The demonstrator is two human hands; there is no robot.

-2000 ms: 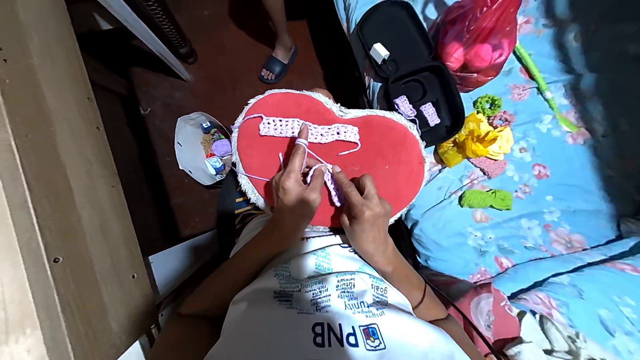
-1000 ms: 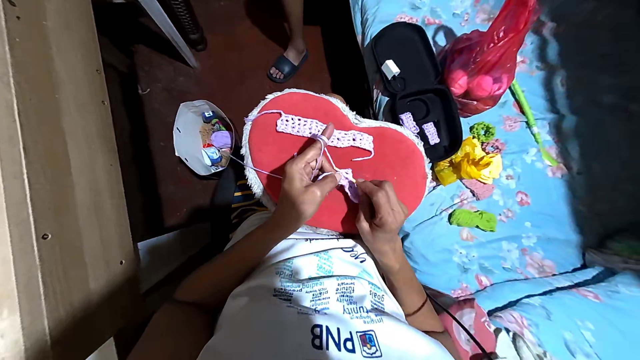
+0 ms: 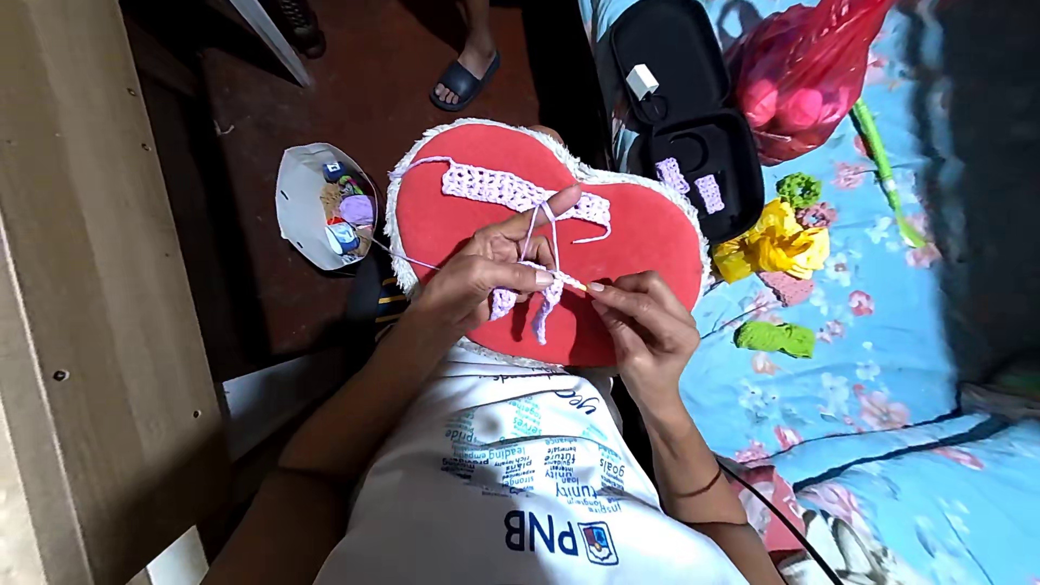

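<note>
My left hand [image 3: 496, 268] pinches a small lilac crochet piece [image 3: 548, 305] between thumb and fingers, with lilac yarn looped over its raised index finger. My right hand [image 3: 646, 325] grips a thin crochet hook [image 3: 578, 285], mostly hidden by the fingers; its far end meets the piece's edge. Both hands are over a red heart-shaped cushion [image 3: 650, 236] with white fluffy trim. A finished-looking lilac crochet strip [image 3: 496, 185] lies across the cushion's upper part, partly behind the left index finger. The working yarn [image 3: 406, 258] runs left toward a white container [image 3: 305, 203] holding a lilac yarn ball [image 3: 356, 210].
On the flowered blue bedsheet [image 3: 853, 382] at right lie an open black case [image 3: 731, 138] with two small lilac pieces, a red plastic bag [image 3: 804, 89], yellow plastic [image 3: 780, 244] and green crochet pieces [image 3: 774, 339]. A person's sandaled foot [image 3: 465, 81] stands beyond the cushion. A wooden panel [image 3: 81, 325] borders the left.
The right hand, close to the piece a second ago, is now slightly farther from it, and the hook's shaft shows between them. The left hand still holds the piece and yarn.
</note>
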